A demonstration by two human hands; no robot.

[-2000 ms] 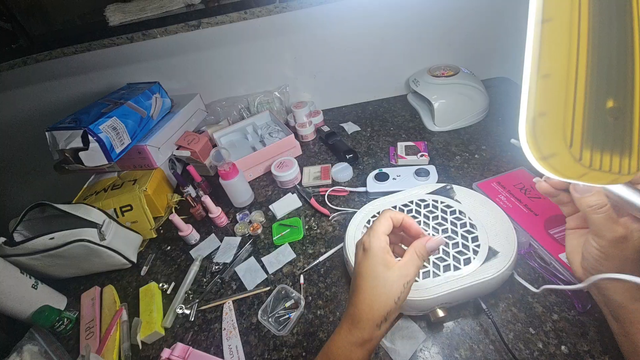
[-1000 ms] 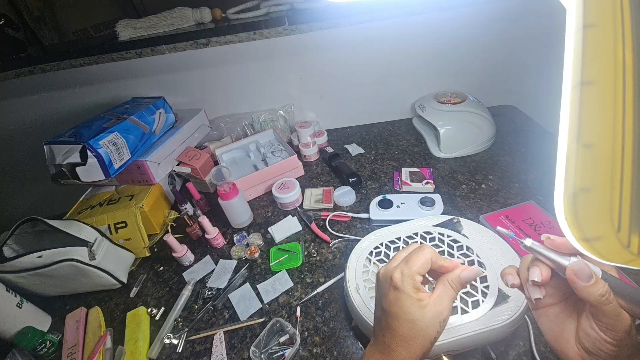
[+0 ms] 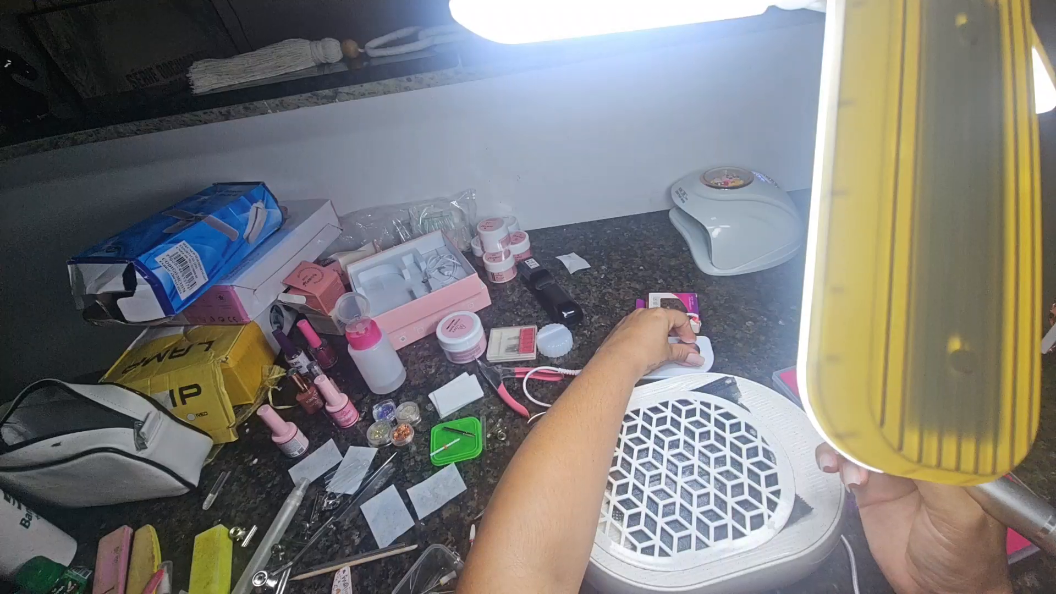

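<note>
My left hand reaches past the white nail dust collector and touches the white control box behind it, fingertips on its knob. To the right, my right hand is partly hidden by the yellow-and-white lamp head. A silver nail drill handpiece lies across that hand at the frame's right edge; its tip is hidden. Pink-handled nippers lie left of the dust collector.
A white nail lamp stands at the back. To the left are a pink box, a pump bottle, a green lid, polish bottles, a yellow box and a white case. Nail files lie at front left.
My left hand has moved from above the dust collector to the control box behind it. My right hand, holding the drill handpiece in view a second ago, is now partly behind the lamp.
</note>
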